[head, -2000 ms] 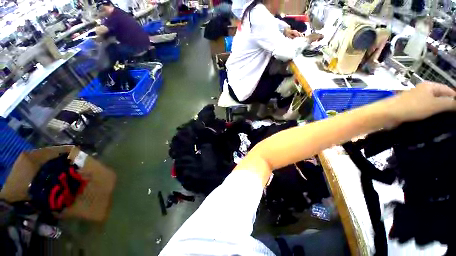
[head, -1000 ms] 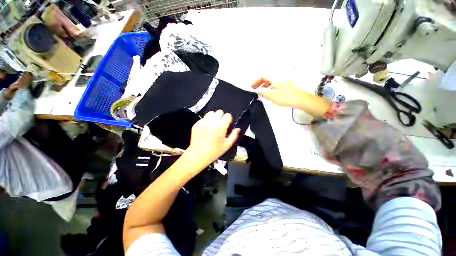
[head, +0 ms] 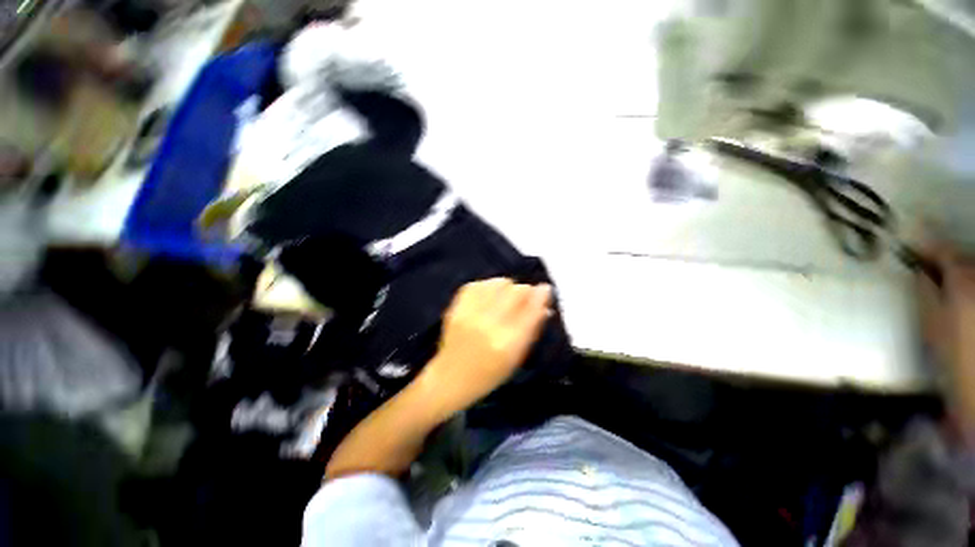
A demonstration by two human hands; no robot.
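The frame is blurred. A black fabric panel with a pale strip across it lies on the white table and hangs over its front edge. My left hand has its fingers curled on the panel's near right corner. White-and-black patterned cloth lies beyond the black cloth. My right hand is a blur at the right edge, partly cut off, by the small dark snips; its fingers cannot be made out.
A blue basket stands at the left with a yellow-green ring by its near end. The grey sewing machine head is at the upper right, black shears below it. Dark fabric bundles lie below the table at left. Another person's pale sleeve shows at far left.
My right hand has left the black panel's far corner and moved to the right edge by the snips. My left hand has moved right along the panel to its near corner.
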